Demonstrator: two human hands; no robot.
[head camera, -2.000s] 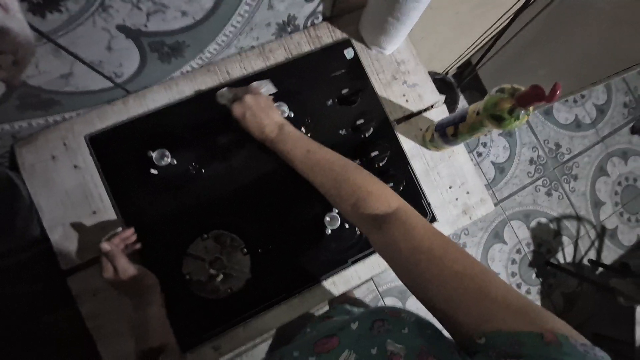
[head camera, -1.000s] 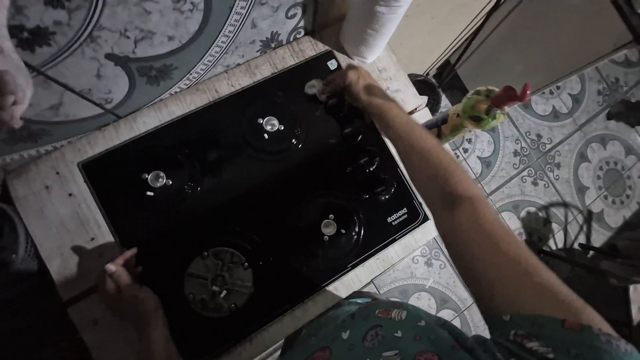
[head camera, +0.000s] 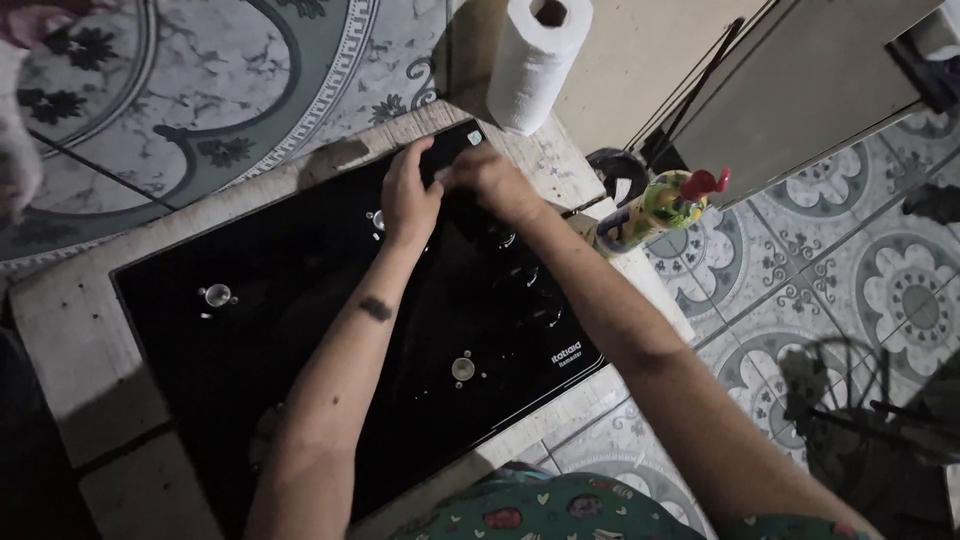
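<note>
A black glass gas cooktop (head camera: 322, 285) lies below both arms, with its burner grates off and small round burner fittings (head camera: 463, 368) showing. My right hand (head camera: 491, 180) is at the cooktop's upper right corner, fingers closed on a small whitish wad, perhaps paper or cloth. Beside it on the left, my left hand (head camera: 411, 196) hovers over the glass, fingers apart, its thumb close to the wad; nothing shows in its palm. Several dark control knobs (head camera: 527, 276) run down the cooktop's right side, partly in the dark under my right forearm.
A paper towel roll (head camera: 536, 67) stands at the pale counter's (head camera: 330, 161) top corner. Right of the cooktop is a colourful bottle with a red spout (head camera: 652, 210). Patterned tiles (head camera: 795, 292) lie beyond. At the upper left edge part of another person (head camera: 19, 135) shows.
My left hand has moved from the cooktop's lower left edge up beside my right hand. My right hand went from the top edge rightward to the upper right corner.
</note>
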